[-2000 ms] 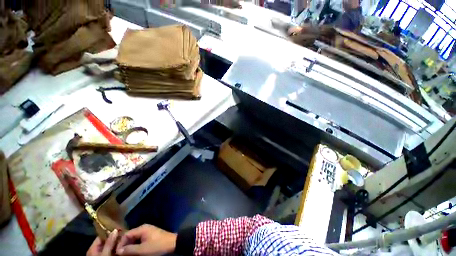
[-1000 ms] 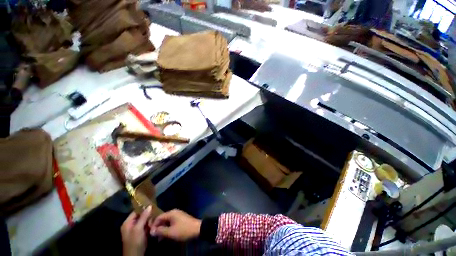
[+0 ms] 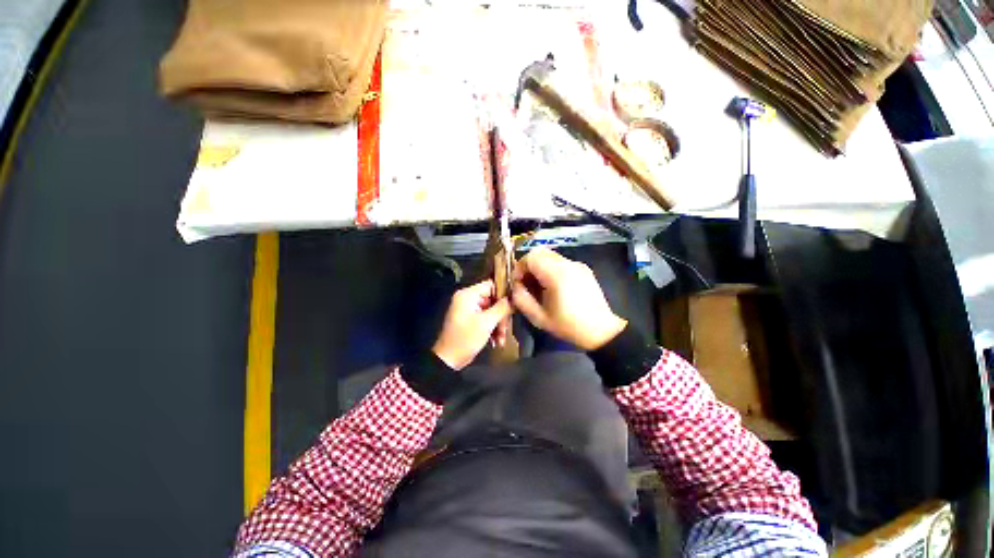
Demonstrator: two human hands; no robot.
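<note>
A brown bag panel (image 3: 500,279) is held edge-up over my lap, just off the table's front edge, beside the end of a narrow bar (image 3: 496,174) that juts from the table. My left hand (image 3: 470,326) pinches the panel's left side. My right hand (image 3: 566,300) pinches its right side near the top, fingertips close to my left fingers. A thin metal zipper line seems to run along the panel edge. Whether a small part is between my fingertips cannot be told.
A claw hammer (image 3: 597,135) and two round dishes (image 3: 651,142) lie mid-table. A small hammer (image 3: 747,174) overhangs the front edge at right. Brown stacks stand left (image 3: 273,55) and right (image 3: 796,60). A thin dark tool (image 3: 592,215) lies at the edge. A cardboard box (image 3: 728,354) is below right.
The view has swung left and down, so the lap, both sleeves and the floor now show. Both hands still hold the panel at the bar's end.
</note>
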